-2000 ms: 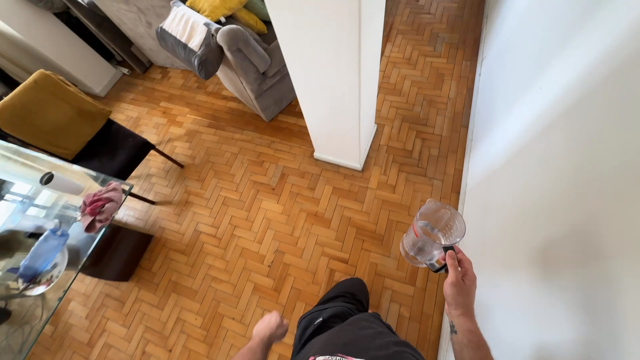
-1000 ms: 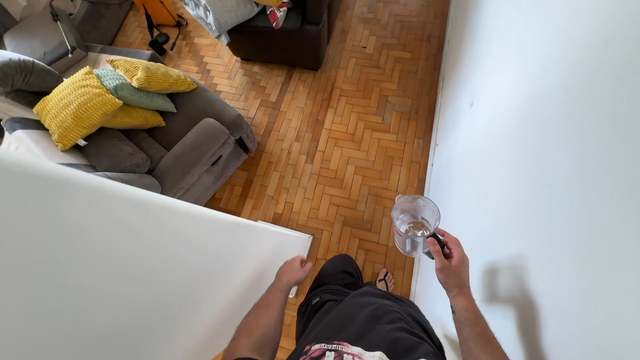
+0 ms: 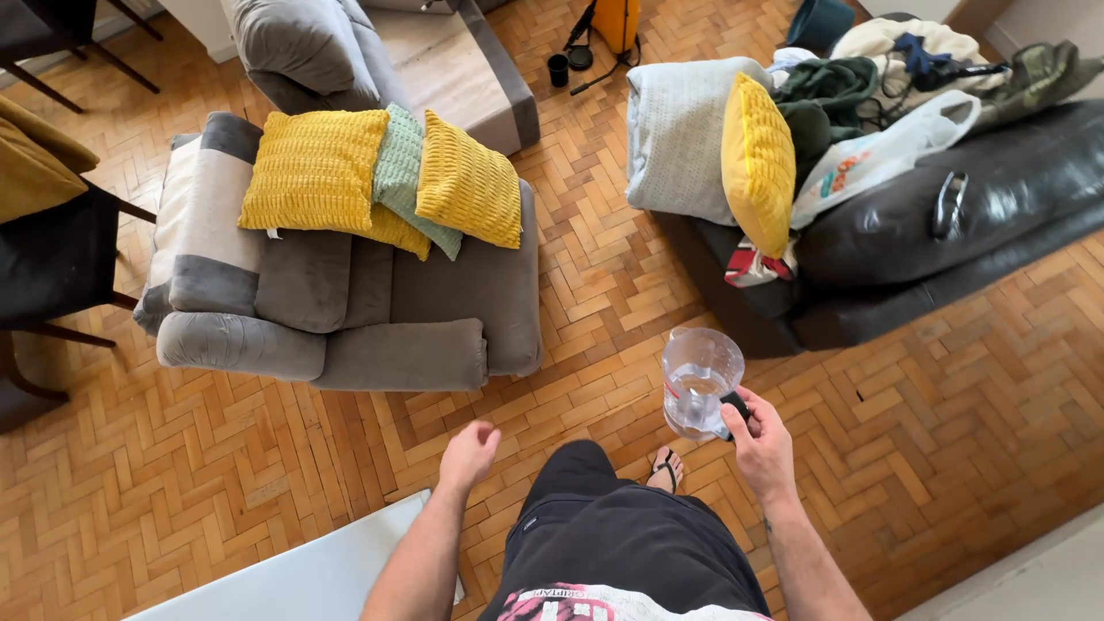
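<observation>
A clear plastic measuring jug (image 3: 700,379) with a black handle and some clear liquid inside is in my right hand (image 3: 762,442). The fingers wrap round the handle, and the jug hangs over the wooden floor, right of centre in the head view. My left hand (image 3: 470,453) holds nothing. Its fingers are loosely curled, above the floor near the end of a white wall or pillar. Beyond it stands a grey recliner (image 3: 401,354) with yellow cushions (image 3: 319,172) and a green cushion (image 3: 401,177).
A black leather sofa (image 3: 897,250) at the right bears a folded blanket (image 3: 681,138), a yellow cushion, a plastic bag (image 3: 884,155) and clothes. An orange object (image 3: 616,26) and a black cup (image 3: 558,71) are on the floor at the top. A dark chair (image 3: 52,250) stands left.
The view has moved past the white pillar and swung to show both the recliner and the leather sofa. The jug has stayed in my right hand throughout.
</observation>
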